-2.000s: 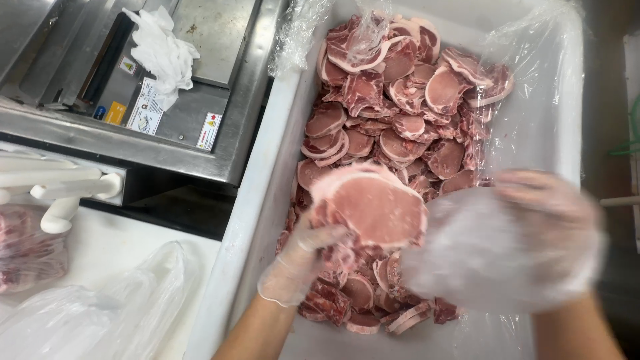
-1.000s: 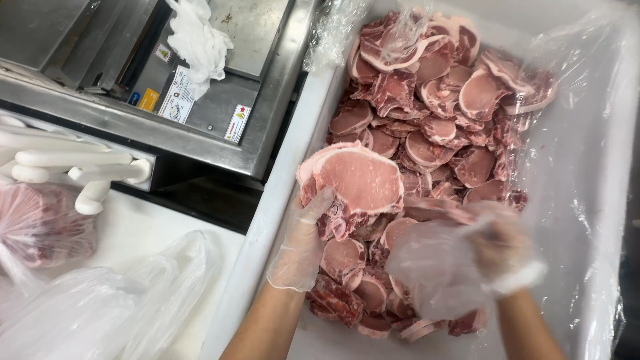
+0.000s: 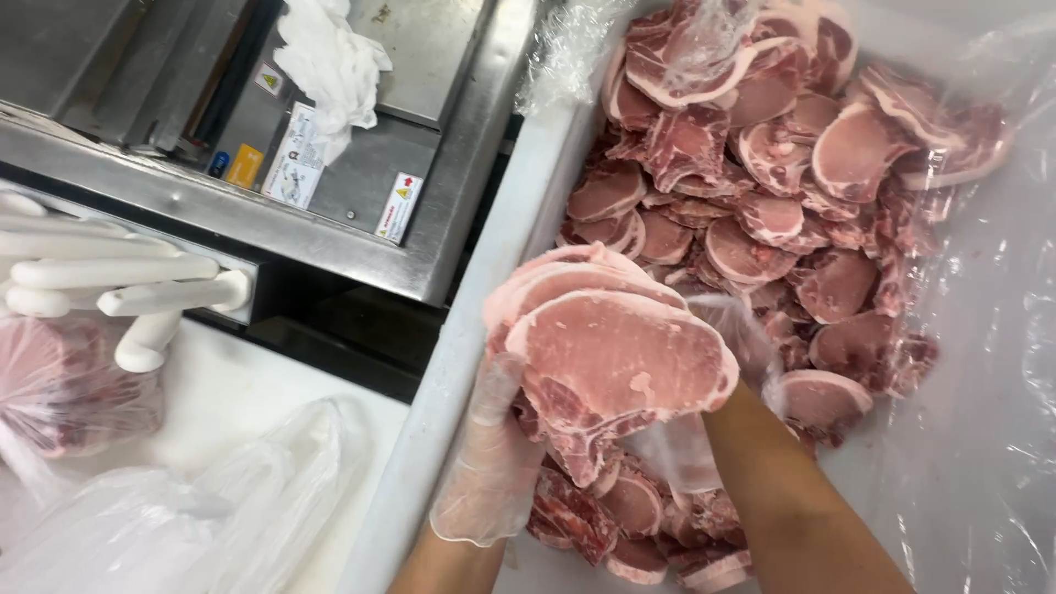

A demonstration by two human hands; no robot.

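Observation:
My left hand [image 3: 495,445], in a clear plastic glove, holds a small stack of raw pork chops [image 3: 619,355] over the near side of a white plastic tub [image 3: 462,371]. My right forearm reaches in from the lower right, and the hand at its end is hidden behind the stack. Around that hidden hand shows a clear plastic bag [image 3: 738,330]; whether the hand is inside it cannot be told. Below lie many loose bone-in pork chops [image 3: 751,252], heaped in the tub, which has a clear plastic liner [image 3: 973,396].
A stainless steel machine [image 3: 396,272] with warning labels stands upper left, a crumpled white cloth or glove [image 3: 330,74] on it. On the white table [image 3: 272,363] lie a bag of meat [image 3: 74,388] and clear plastic bags [image 3: 198,511]. White rounded bars [image 3: 115,272] stick out at left.
My right hand and the bag have moved left, from beside the chops to behind them. My left hand still holds chops, now showing as a fanned stack. The view has shifted toward the machine.

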